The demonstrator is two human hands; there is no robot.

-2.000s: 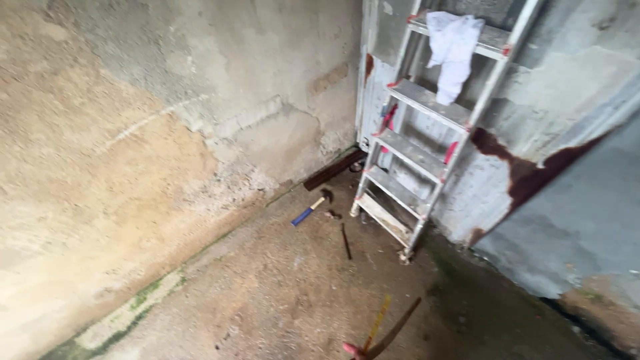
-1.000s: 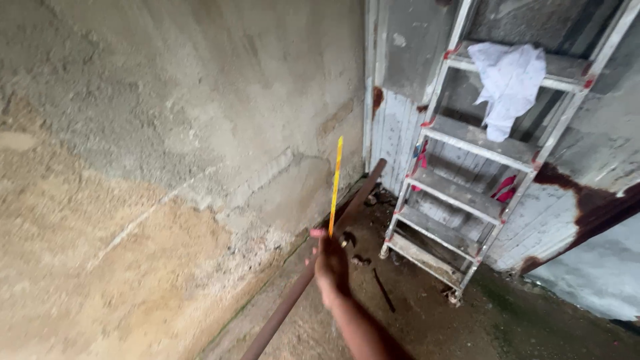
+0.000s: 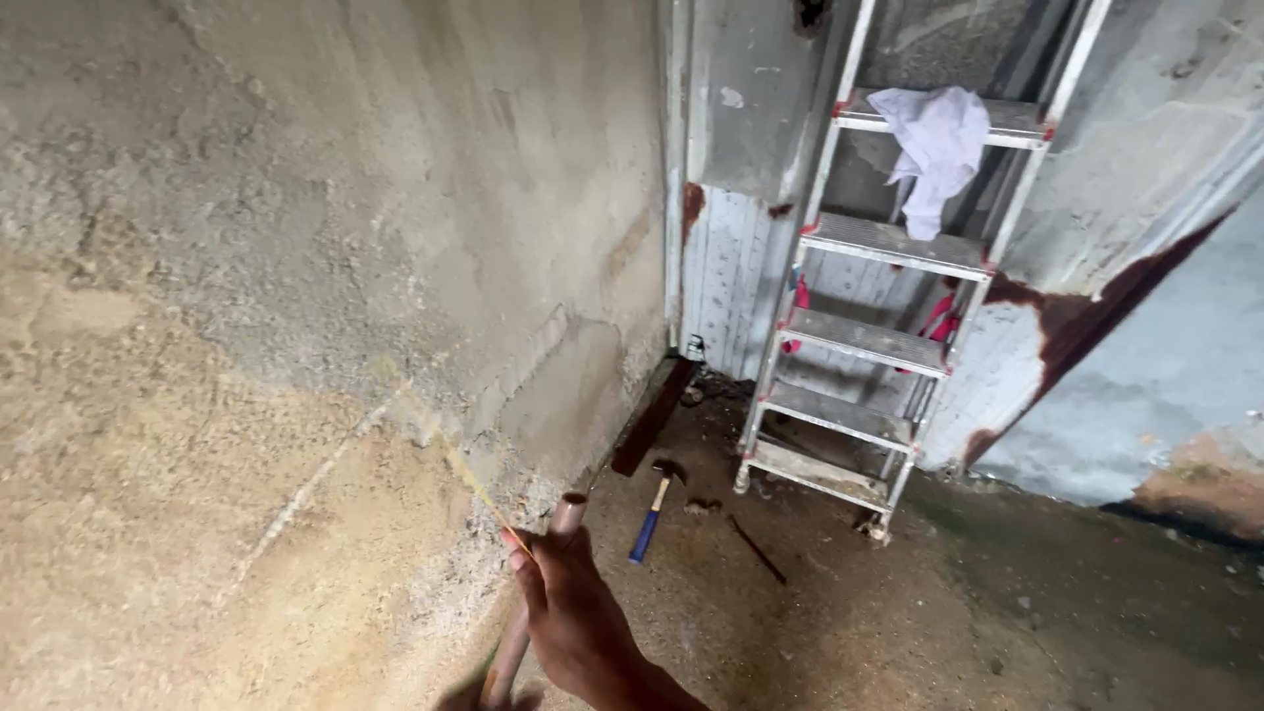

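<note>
My right hand (image 3: 583, 612) pinches a thin yellow strip (image 3: 464, 474) between thumb and fingers. The strip points up and left across the wall, its far end blurred. A brown pipe (image 3: 509, 652) slants up behind this hand, its hollow end showing just above the knuckles. Whether the right hand also grips the pipe is not plain. At the bottom edge a small part of my left hand (image 3: 459, 693) is wrapped around the lower pipe; the rest is out of view. On the floor beyond lies a hammer (image 3: 646, 533) with a blue grip, near a thin dark rod (image 3: 757, 550).
A rough plastered wall (image 3: 326, 247) rises at the left. An aluminium stepladder (image 3: 869, 341) with a white cloth (image 3: 936, 148) on one step stands before rusty metal sheeting (image 3: 736, 276). A dark reddish-brown bar (image 3: 654, 420) lies along the wall's foot.
My right hand has moved lower, and the yellow strip now leans left instead of standing nearly upright. The pipe's top end, by the far corner a second ago, is now just above my right hand.
</note>
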